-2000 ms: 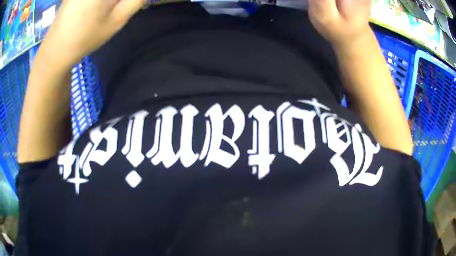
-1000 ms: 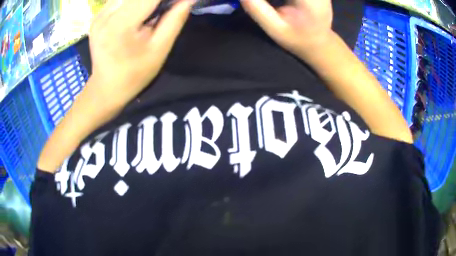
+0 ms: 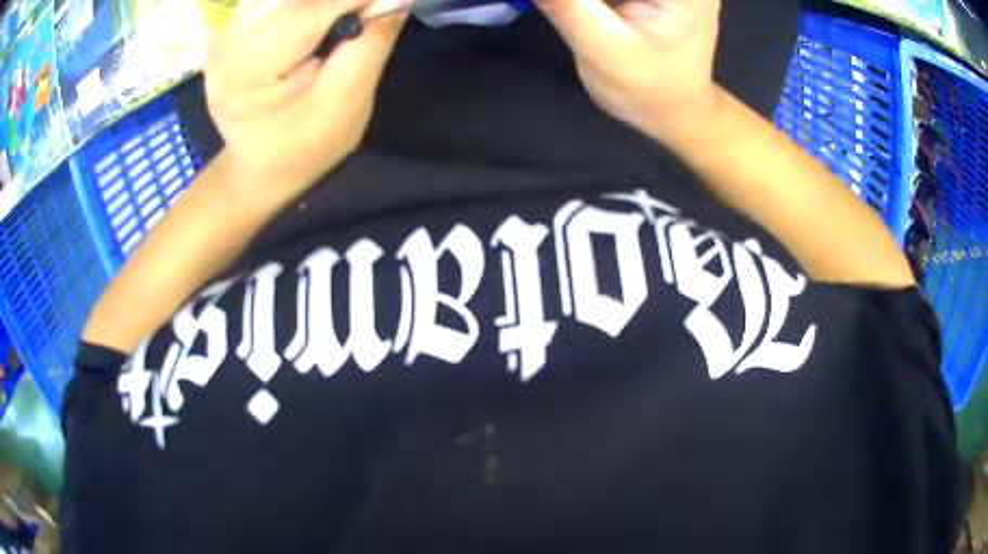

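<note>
My left hand [image 3: 293, 97] is at the top left, its upper fingers cut off by the top edge. It holds a small screwdriver or pick [image 3: 345, 27] with a black handle; the thin metal shaft points right. My right hand [image 3: 645, 60] is at the top, right of centre, thumb towards the middle, fingers bent and partly cut off. What it holds, if anything, cannot be told. A pale and blue thing [image 3: 471, 14] shows at the top edge between my hands, mostly out of the picture and too cut off to name.
My black shirt with white lettering fills the middle and bottom. A blue slotted crate [image 3: 141, 179] is at the left. Blue crates [image 3: 840, 103] stand at the right, one with dark and reddish things inside. The bench edge with colourful printed sheets [image 3: 87, 65] curves across the top left.
Both hands have come inwards from the sides towards the top middle. The black handle and shaft in my left hand now show more clearly; my right hand has barely moved over the last second.
</note>
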